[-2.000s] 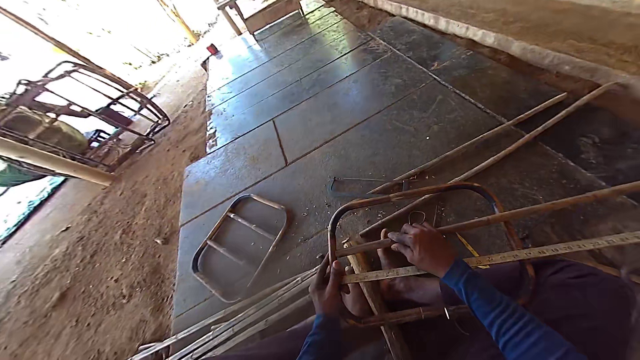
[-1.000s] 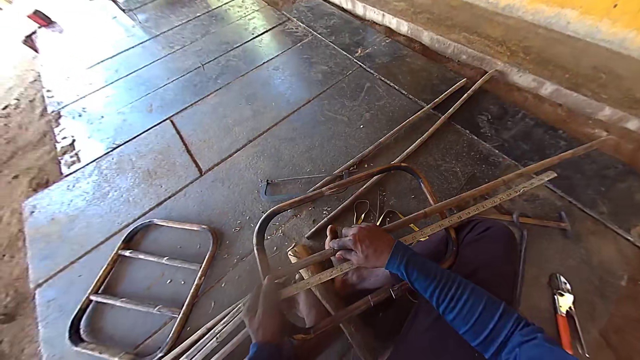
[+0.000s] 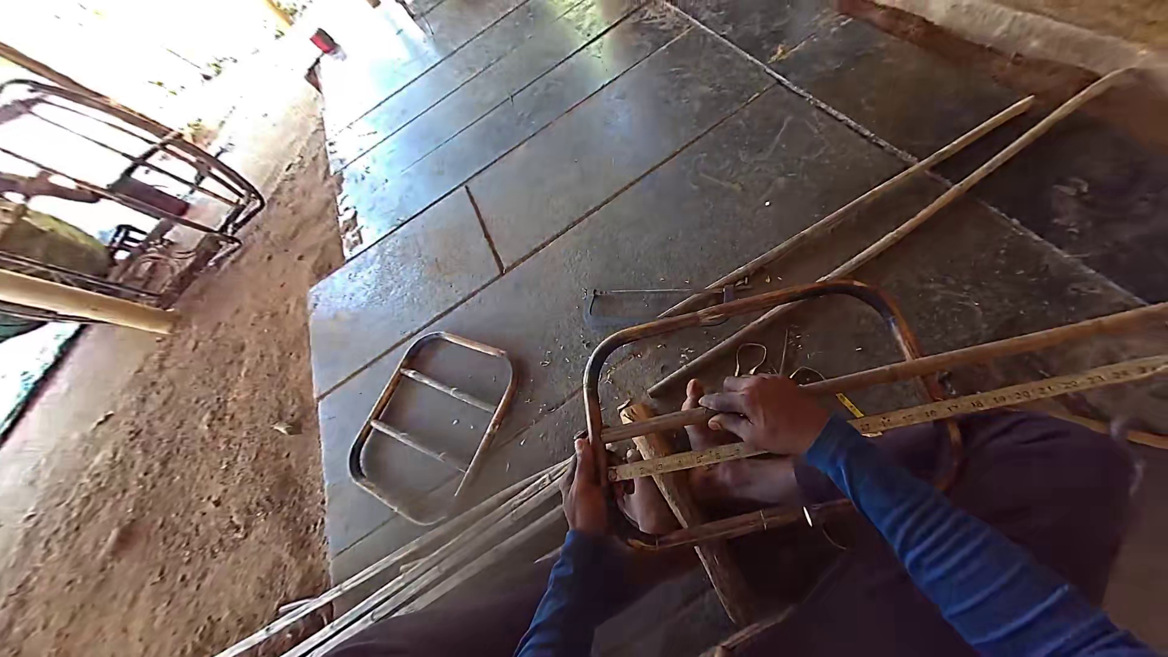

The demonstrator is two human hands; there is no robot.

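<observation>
A bent cane frame [image 3: 721,313] with rounded corners lies over my lap and feet. My left hand [image 3: 584,493] grips its left side, beside the end of a yellow measuring rule [image 3: 995,399]. The fingers of my right hand [image 3: 771,415] close on a long cane pole [image 3: 1013,345] that crosses the frame; the rule passes just below that hand. Beneath both, a rough wooden stick [image 3: 675,493] slants between my feet. To the left, a smaller cane frame [image 3: 500,411] with two crossbars rests on the floor.
A small hacksaw [image 3: 639,308] lies beyond the frame, near two long cane poles [image 3: 958,187] stretching to the upper right. More thin canes [image 3: 429,570] run to the lower left. A dirt strip [image 3: 201,438] borders the stone floor [image 3: 584,219]; a large cane structure [image 3: 137,164] stands upper left.
The pole and the rule have shifted relative to the frame between the last two views, and my left hand is now at the frame's left side. The view has swung about.
</observation>
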